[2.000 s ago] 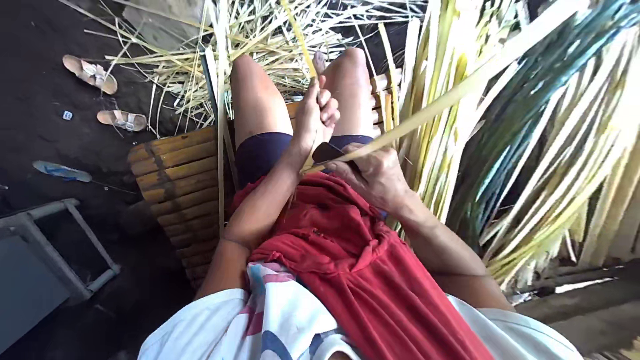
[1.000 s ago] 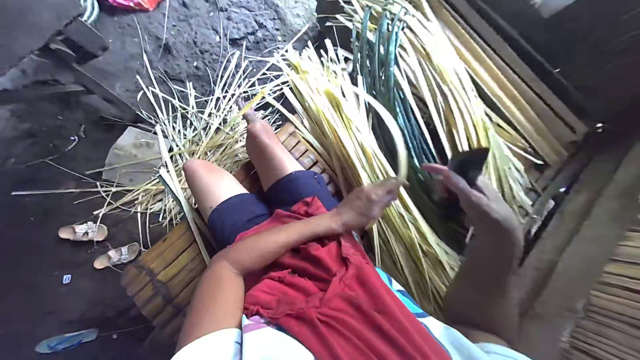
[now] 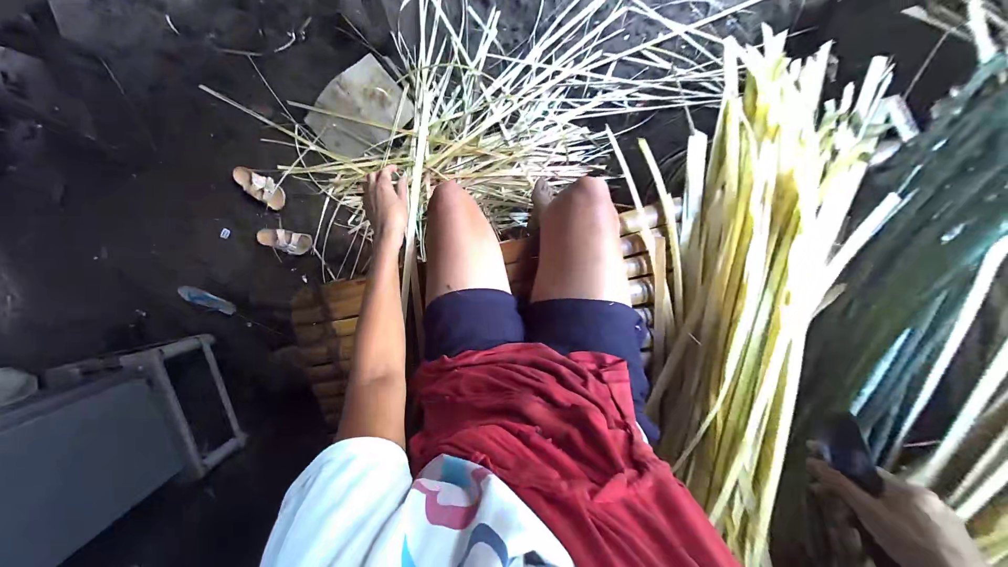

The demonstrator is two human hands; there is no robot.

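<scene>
My left hand is stretched out beside my left knee, over pale plant-fibre strips; whether it grips any of them is unclear. At the lower right, my right hand is closed on a dark, blade-like tool, partly blurred. That hand is right of a thick bundle of yellow-green strips and near a bundle of dark green strips. A red cloth covers my lap.
I sit on a bamboo-slat bench. Thin scraps litter the floor before my knees, near a flat grey slab. Sandals and a blue slipper lie at left, above a grey metal frame.
My left hand has moved from my right side to beyond my left knee. The strip it held up is no longer seen there. My right hand still has the dark tool. The view has turned.
</scene>
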